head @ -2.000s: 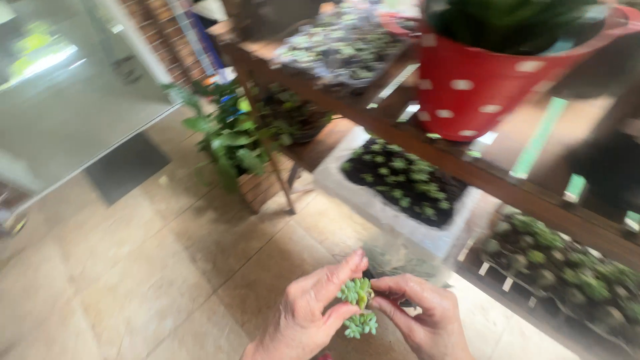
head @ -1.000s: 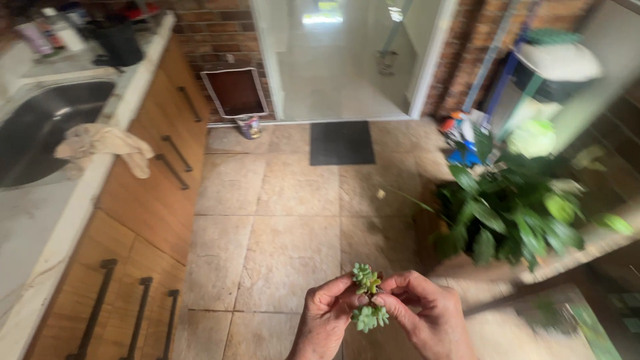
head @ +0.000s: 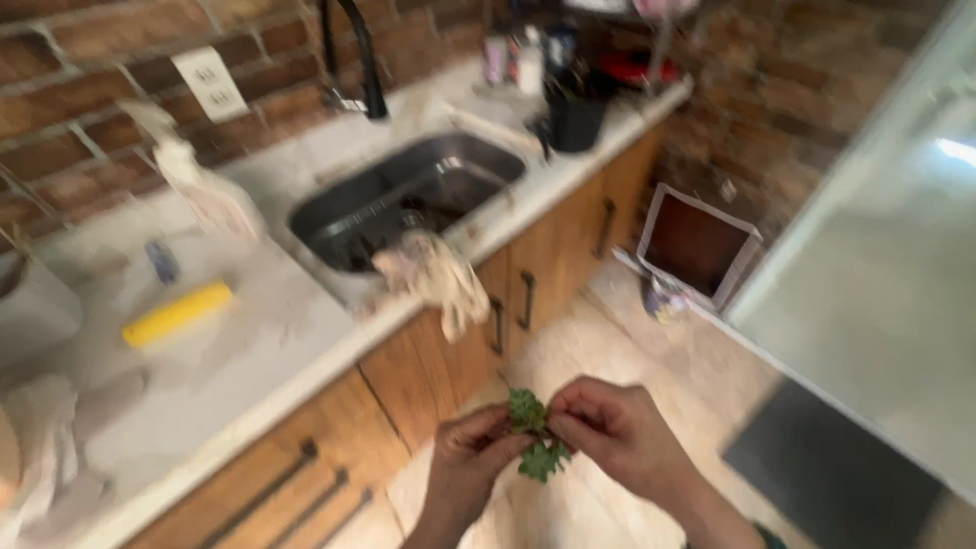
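Observation:
A small green succulent cutting (head: 540, 436), with a rosette at its upper end and another at its lower end, is held between my two hands over the tiled floor. My left hand (head: 474, 457) pinches it from the left with thumb and fingers. From the right, the fingertips of my right hand (head: 614, 435) grip the middle of the cutting. Fingers cover part of the stem. Both hands are bare and low in the view, in front of the wooden cabinet doors.
A stone counter (head: 305, 305) holds a dark sink (head: 412, 202), a black faucet (head: 370, 69), a yellow object (head: 177, 313) and a black pot (head: 573, 114). A cloth or glove (head: 438, 278) hangs over its edge. A dark mat (head: 835, 457) lies right, beside a glass door (head: 900, 267).
The view has swung from the plant shelves, past the doorway, to the sink counter. Both hands still hold the succulent cutting.

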